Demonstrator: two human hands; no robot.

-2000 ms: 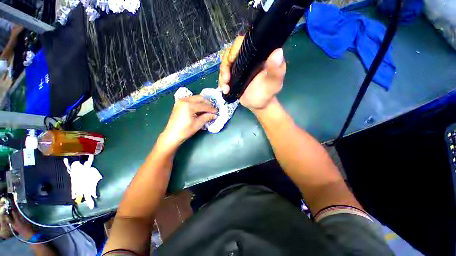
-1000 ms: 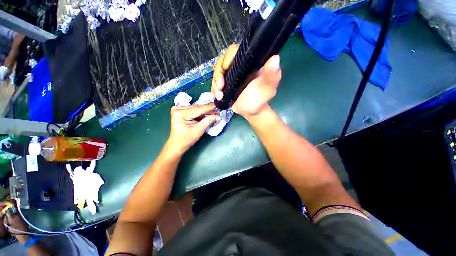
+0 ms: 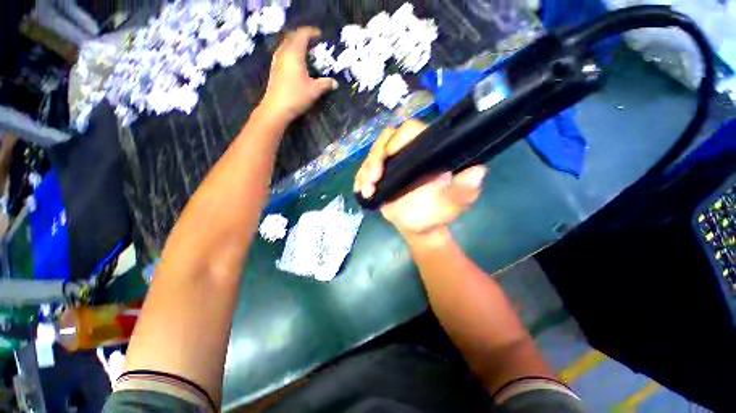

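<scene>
My right hand [image 3: 424, 189] is closed around the black electric screwdriver [image 3: 476, 121], its tip pointing down-left above the green bench. My left hand [image 3: 297, 77] is over the black board, fingers apart, beside a white part at the edge of the right pile of white plastic parts [image 3: 387, 44]; I see nothing held in it. A palm-sized white sheet with tiny grey specks [image 3: 321, 240] lies on the green bench below the driver tip. One small white part [image 3: 273, 227] lies just left of the sheet.
A larger heap of white parts [image 3: 181, 56] covers the far left of the black board [image 3: 323, 133]. A blue cloth [image 3: 565, 145] lies partly behind the screwdriver. The thick cord loops at the right. An amber bottle [image 3: 93, 326] is at lower left, beside my left forearm. A tray of yellowish pieces [image 3: 720, 230] is at right.
My left hand has moved from the white sheet up and forward over the board. The screwdriver has tilted flatter and away from the sheet. The view has shifted, showing both part piles and the whole sheet.
</scene>
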